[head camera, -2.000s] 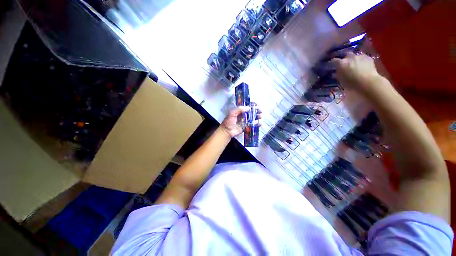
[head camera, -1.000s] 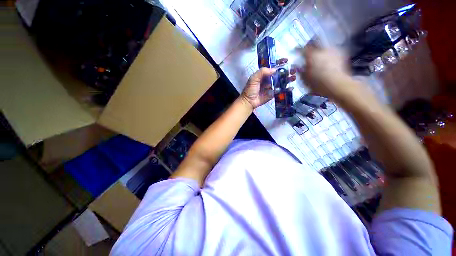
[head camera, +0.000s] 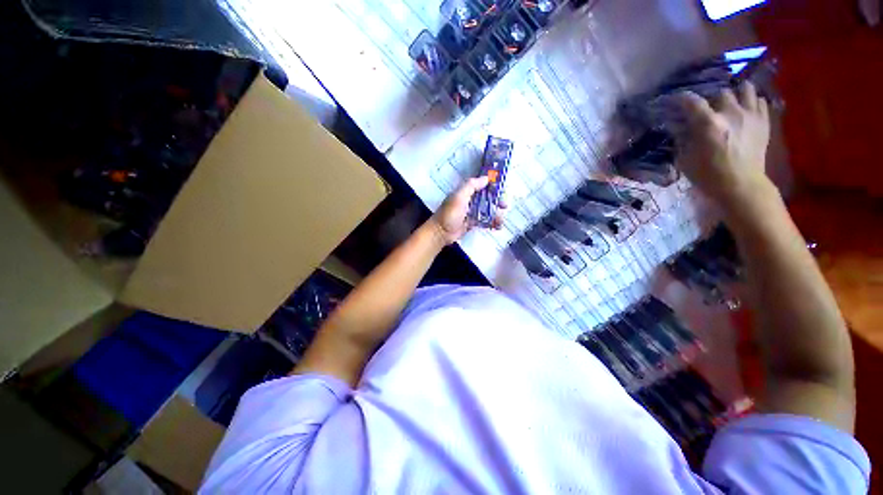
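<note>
My left hand (head camera: 471, 208) holds a dark packaged item (head camera: 498, 160) with an orange mark, above the near edge of the white table. My right hand (head camera: 721, 135) is over a pile of dark packaged items (head camera: 654, 111) at the far right; its fingertips are partly hidden, so I cannot tell whether it grips one. A clear compartment tray (head camera: 620, 276) lies in front of me with a row of dark items (head camera: 589, 224) in some of its pockets. Standing dark items with clear tops (head camera: 487, 60) fill part of another tray further back.
A large open brown carton (head camera: 257, 208) with dark items inside stands at the left, its flap near the table edge. A blue bin (head camera: 145, 367) is below it. More dark item rows (head camera: 644, 338) lie at the right. A bright white rectangle (head camera: 731, 8) is at the top.
My right hand has moved from beside my left hand out to the pile at the right. My left hand now shows fewer items than before. The camera view has shifted.
</note>
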